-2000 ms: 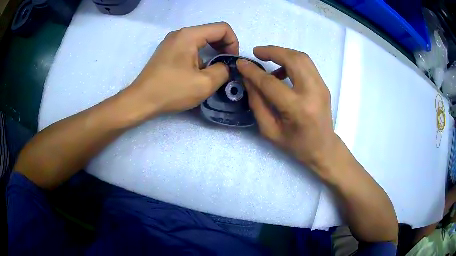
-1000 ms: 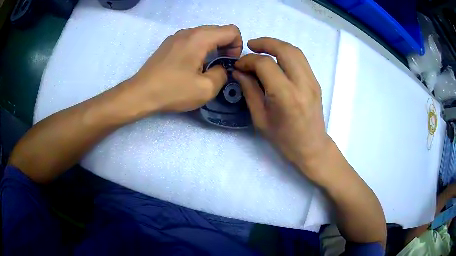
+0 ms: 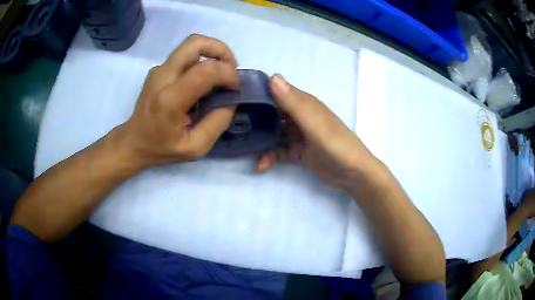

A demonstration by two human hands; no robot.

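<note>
A dark grey plastic housing (image 3: 258, 88) is tilted, its open side facing me, over the white foam sheet (image 3: 234, 217). A round centre boss shows inside it. My left hand (image 3: 182, 105) grips the housing's left wall, thumb inside and fingers over the outer wall. My right hand (image 3: 317, 135) holds its right side, with one finger at the upper right corner and other fingers under the lower right side. The hands hide both sides of the housing. No small insert can be made out.
Stacked housings (image 3: 117, 26) stand at the far left of the foam. More dark parts (image 3: 41, 23) lie beyond them. A second white sheet (image 3: 422, 152) with a yellow ring-like item (image 3: 487, 136) lies right. A blue bin (image 3: 405, 26) and clear bags (image 3: 475, 64) are beyond. Another person's arm shows lower right.
The housing has tilted up so its outer wall shows, and moved slightly left. My right hand has moved from inside the rim to its right side. The view has shifted, showing more of the stack.
</note>
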